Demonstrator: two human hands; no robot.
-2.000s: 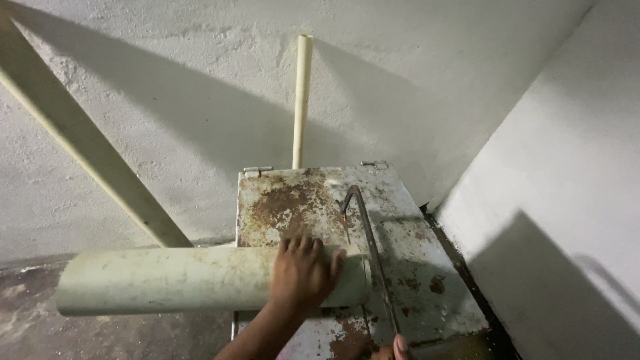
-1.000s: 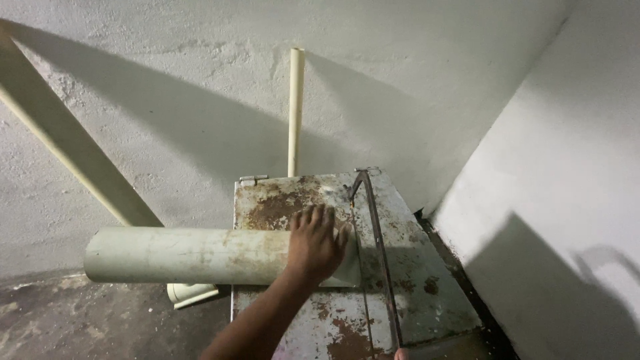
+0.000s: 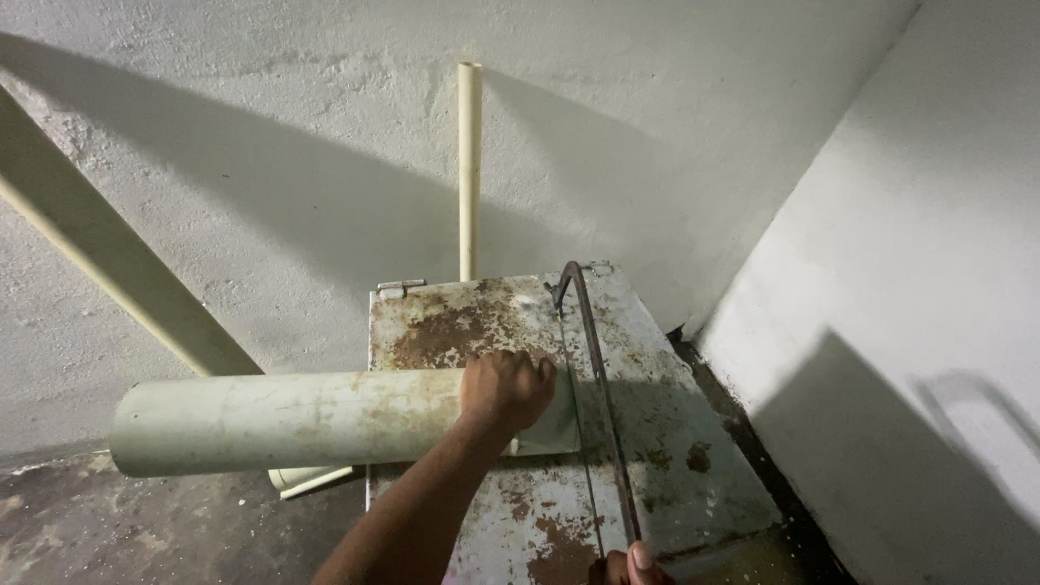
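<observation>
A wide, stained plastic pipe [image 3: 292, 418] lies crosswise on a rusty white metal cabinet [image 3: 691, 479], its left end jutting out past the edge. My left hand [image 3: 508, 390] presses down on the pipe near its right end, fingers curled over the top. At the bottom edge my right hand [image 3: 630, 566] grips the near end of a hacksaw [image 3: 603, 374]; the handle is mostly out of view. The saw's frame points away from me, and its thin blade runs by the pipe's right end. How deep the blade sits in the pipe cannot be told.
A narrow cream pipe [image 3: 470, 171] stands upright against the wall behind the cabinet. Another long, wide pipe [image 3: 106, 244] leans at the left. A short pipe piece [image 3: 313, 479] lies on the floor [image 3: 162, 528] below the wide pipe. A white wall [image 3: 934, 244] rises at the right.
Over these two seconds the hacksaw has shifted along its length and its frame tilts differently. My left hand stays on the pipe. The view has moved slightly.
</observation>
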